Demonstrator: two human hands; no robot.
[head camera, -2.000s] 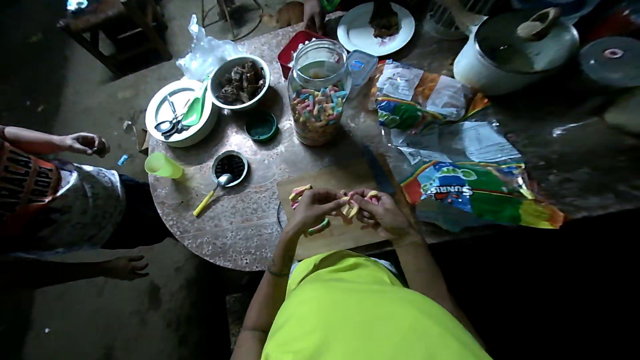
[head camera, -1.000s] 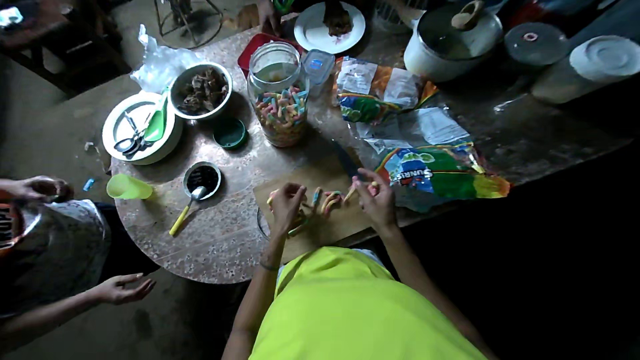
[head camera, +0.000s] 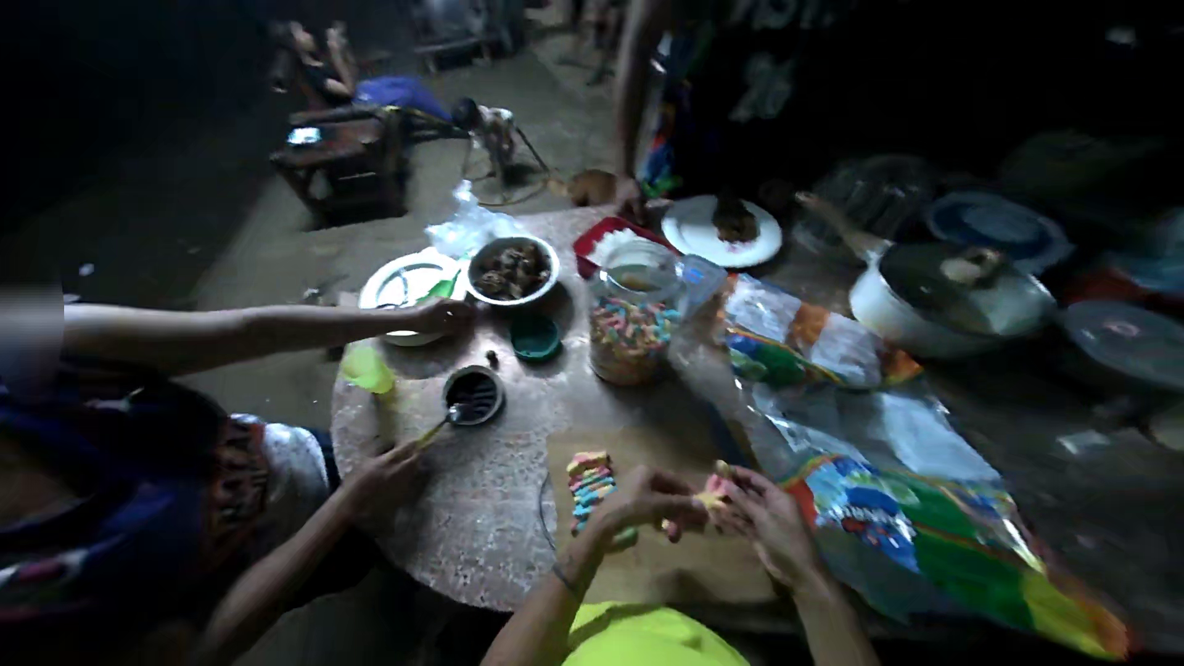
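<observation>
Over a wooden cutting board (head camera: 684, 578), my left hand (head camera: 647, 504) and my right hand (head camera: 763, 518) meet, both with fingers closed on small pink and yellow gummy candies (head camera: 712, 499). Beside my left hand, a row of multicolored gummy candies (head camera: 590, 486) lies on the board's left part, with a few loose pieces under the hands. A dark-bladed knife (head camera: 726, 435) rests at the board's upper right, partly in shadow. Behind the board stands a clear jar (head camera: 634, 328) filled with colorful gummy candies. An opened candy bag (head camera: 925, 527) lies right of my right hand.
At left, a person's hand (head camera: 388, 476) holds a spoon in a dark-filled cup (head camera: 474, 396); their other hand reaches over white plates (head camera: 379, 287). Around stand a yellow-green cup (head camera: 368, 370), a bowl of brown food (head camera: 513, 270), a white plate (head camera: 721, 231), a red tray (head camera: 592, 250) and a pot (head camera: 953, 296).
My hands, apart over the board a second ago, have come together. The person at left has reached to the plates and taken hold of the spoon. The view has shifted strongly upward.
</observation>
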